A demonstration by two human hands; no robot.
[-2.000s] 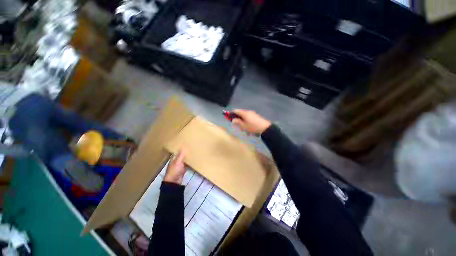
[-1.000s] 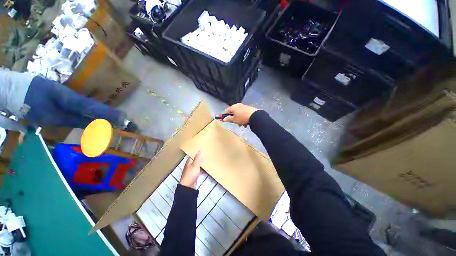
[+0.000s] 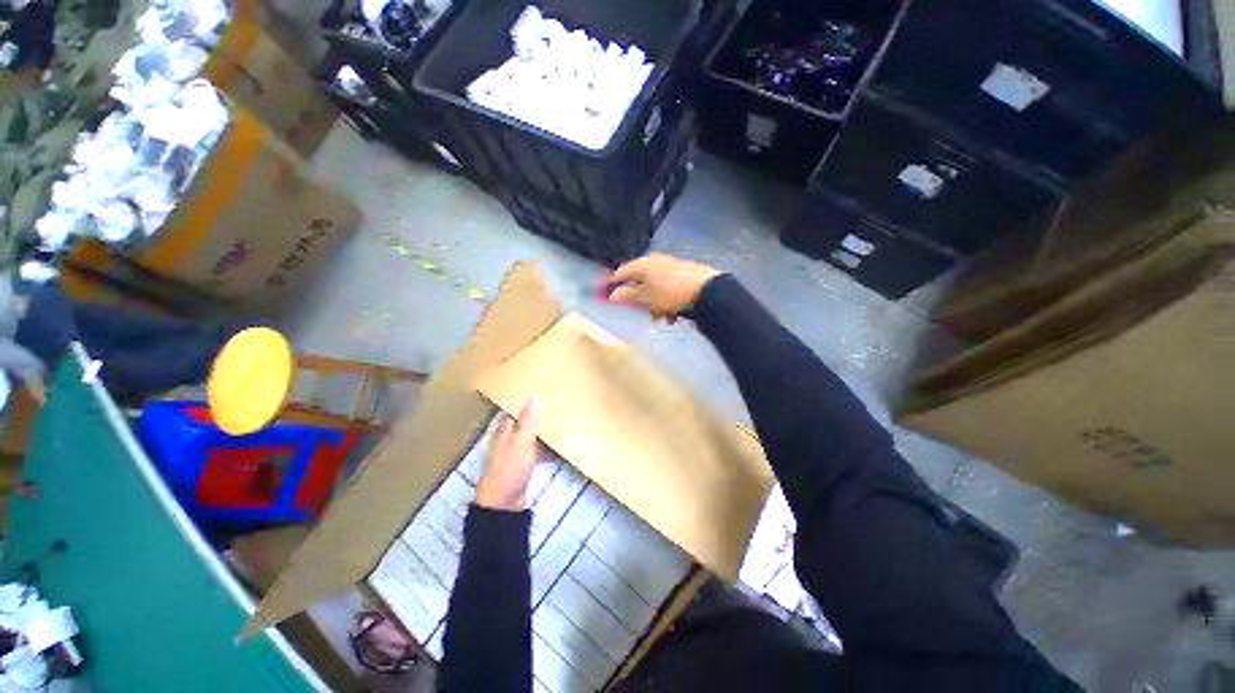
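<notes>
An open tan carton (image 3: 623,440) stands in front of me, its flaps raised. Tight rows of white product boxes (image 3: 569,575) fill it. My left hand (image 3: 509,460) is at the near edge of the far flap, above the boxes, its fingers partly hidden under the flap. My right hand (image 3: 661,287) is a little beyond the flap's far corner, closed on a small red and black utility knife (image 3: 608,288). The knife is blurred, and whether it touches the cardboard cannot be told.
A black tote (image 3: 542,149) of white packets stands ahead, with stacked black totes (image 3: 935,176) to its right. Large cartons (image 3: 1084,393) stand at the right. A yellow stool (image 3: 252,381), a blue and red object (image 3: 244,467) and the green workbench (image 3: 109,542) are at the left.
My right hand with the knife has moved from near the flap corner to slightly beyond it. My left hand stays at the flap. The person's legs at the left are now less visible.
</notes>
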